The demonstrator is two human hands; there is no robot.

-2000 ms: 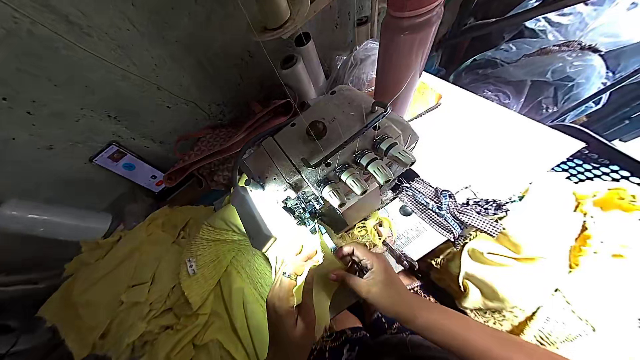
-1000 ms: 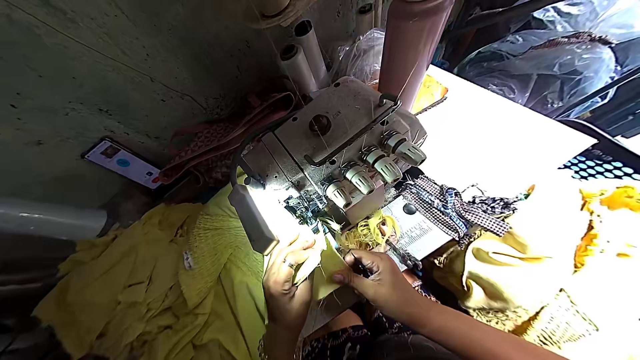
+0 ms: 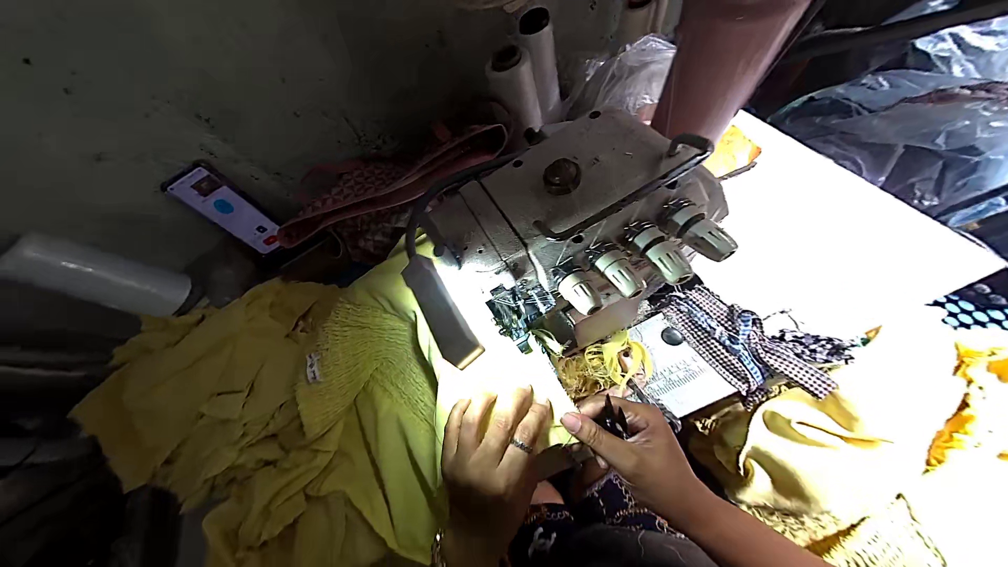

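Observation:
Yellow fabric [image 3: 386, 425] runs from the left up to the needle area of an overlock sewing machine [image 3: 583, 189], where a bright light washes it out. My left hand [image 3: 492, 457], with a ring on one finger, lies flat on the lit fabric just below the machine's presser foot area, fingers extended. My right hand [image 3: 634, 453] pinches the fabric's right edge between thumb and finger. A small dark pointed tool [image 3: 616, 417], perhaps thread snips, is held within the same hand. Yellow trimmings [image 3: 610, 366] hang beside the machine's front.
A smartphone [image 3: 224, 206] leans near the wall, left of a reddish patterned cloth [image 3: 394, 185]. Thread cones [image 3: 516, 87] and a pink bottle [image 3: 720, 63] stand behind the machine. Checked fabric strips [image 3: 732, 342] and more yellow cloth [image 3: 819, 425] lie on the right side of the white table [image 3: 843, 228].
My left hand has gone from gripping the fabric's edge to lying spread on top of it. The fabric between my hands, raised and folded earlier, now lies flatter.

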